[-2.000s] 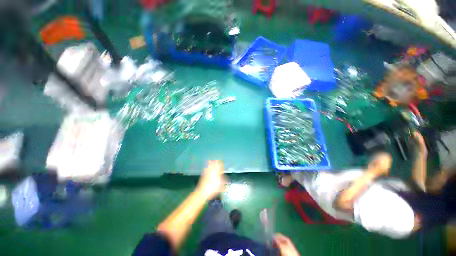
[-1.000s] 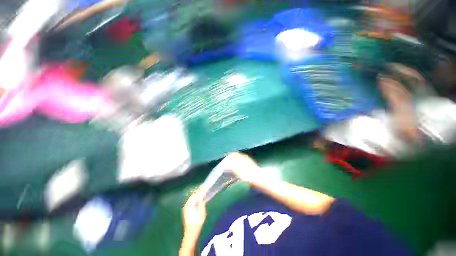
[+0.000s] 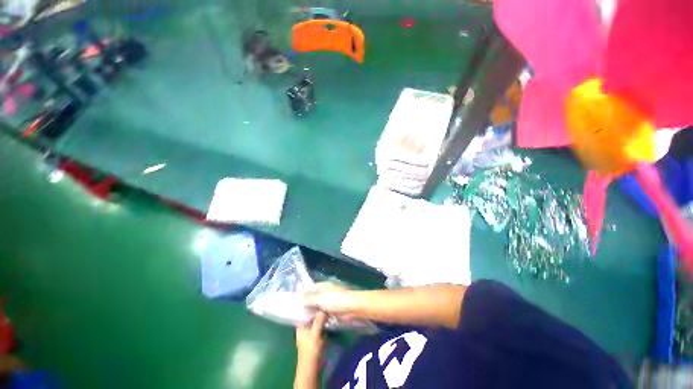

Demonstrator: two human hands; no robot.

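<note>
A clear, crumpled plastic bag (image 3: 280,292) with something whitish inside is held in front of me, just off the bench's front edge. My right hand (image 3: 331,299) grips its right side from above. My left hand (image 3: 310,331) holds it from below, close to the right hand; its fingers are partly hidden. On the green bench (image 3: 323,148) a flat white pack (image 3: 416,239) lies to the right of the bag, with a stack of white packs (image 3: 414,140) behind it. Another white pack (image 3: 247,201) lies near the front edge.
Loose circuit boards (image 3: 543,228) lie in a heap on the right. A blue bin (image 3: 666,304) stands at the far right. A pink flower (image 3: 608,114) hangs close to the camera. A blue stool (image 3: 229,264) is below the bench edge. An orange chair back (image 3: 328,38) is at the far edge.
The view has swung left along the bench. Both hands are now close together on the clear bag; two seconds ago they were far apart. The flower has moved from left to right in view.
</note>
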